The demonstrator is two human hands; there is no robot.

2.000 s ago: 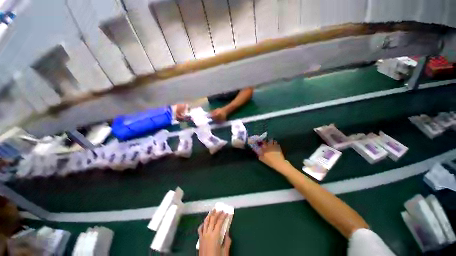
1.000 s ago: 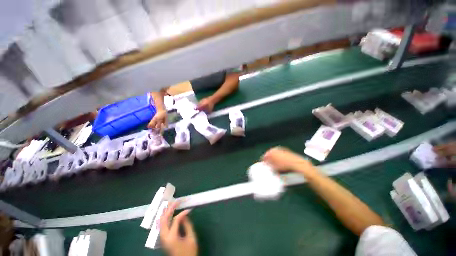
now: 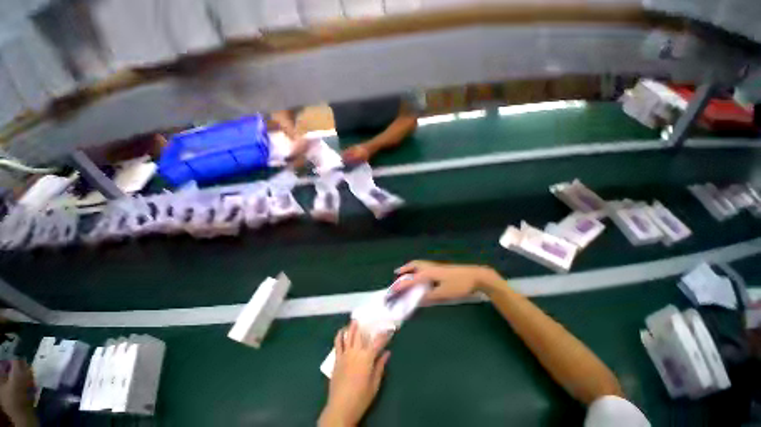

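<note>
My left hand [image 3: 356, 375] holds a white carton [image 3: 329, 364] over the near green ledge, its fingers spread on top. My right hand [image 3: 440, 282] grips a white wrapped product [image 3: 392, 305] with a dark purple centre, at the upper right end of the carton. Product and carton touch or overlap; blur hides whether the product is partly inside. One white carton [image 3: 259, 310] lies across the white edge strip to the left of my hands.
Wrapped products [image 3: 192, 210] form a row near a blue bin [image 3: 214, 150]. A person's arm [image 3: 390, 138] reaches in opposite. Cartons lie on the belt at right [image 3: 542, 247]. Carton stacks stand on the near ledge, left [image 3: 123, 375] and right [image 3: 686, 351]. A shelf beam [image 3: 350, 62] crosses above.
My right hand has brought the white product down and left to my left hand, which now holds a carton. One carton remains on the left strip where two lay. Another carton shows in the right belt group.
</note>
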